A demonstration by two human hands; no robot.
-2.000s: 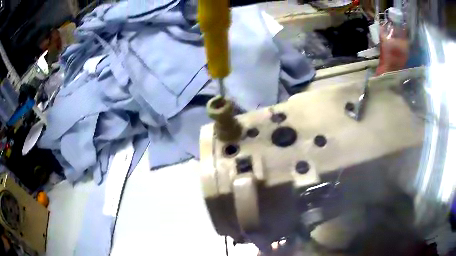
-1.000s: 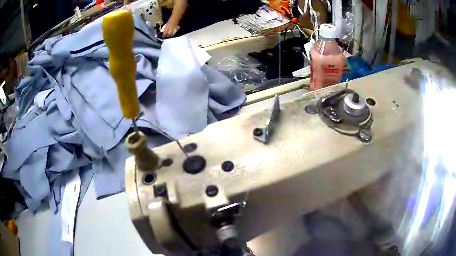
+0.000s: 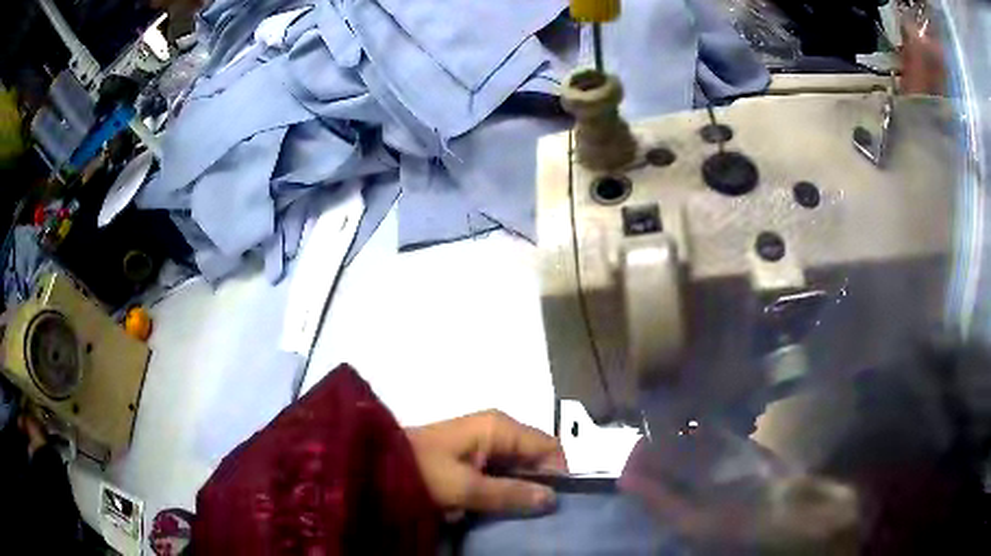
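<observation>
My left hand (image 3: 487,465), in a maroon sleeve, pinches the dark edge of a light blue cloth (image 3: 565,530) at the bottom centre. The cloth lies just left of and below the cream sewing machine head (image 3: 695,228). My right hand (image 3: 750,494) is blurred below the machine head, by the cloth's right part; its fingers and grip are unclear. The bright needle plate (image 3: 598,440) shows partly under the head. The needle and presser foot are not clearly visible.
A large heap of blue cut pieces (image 3: 435,81) lies behind the machine. A white strip (image 3: 324,266) rests on a blue strip to the left. A yellow-handled tool (image 3: 594,11) stands over the brass-coloured post (image 3: 598,119). A second cream machine (image 3: 76,364) is at far left.
The view has swung back left and down. My left hand and its maroon sleeve have come into view with the blue cloth at the bottom.
</observation>
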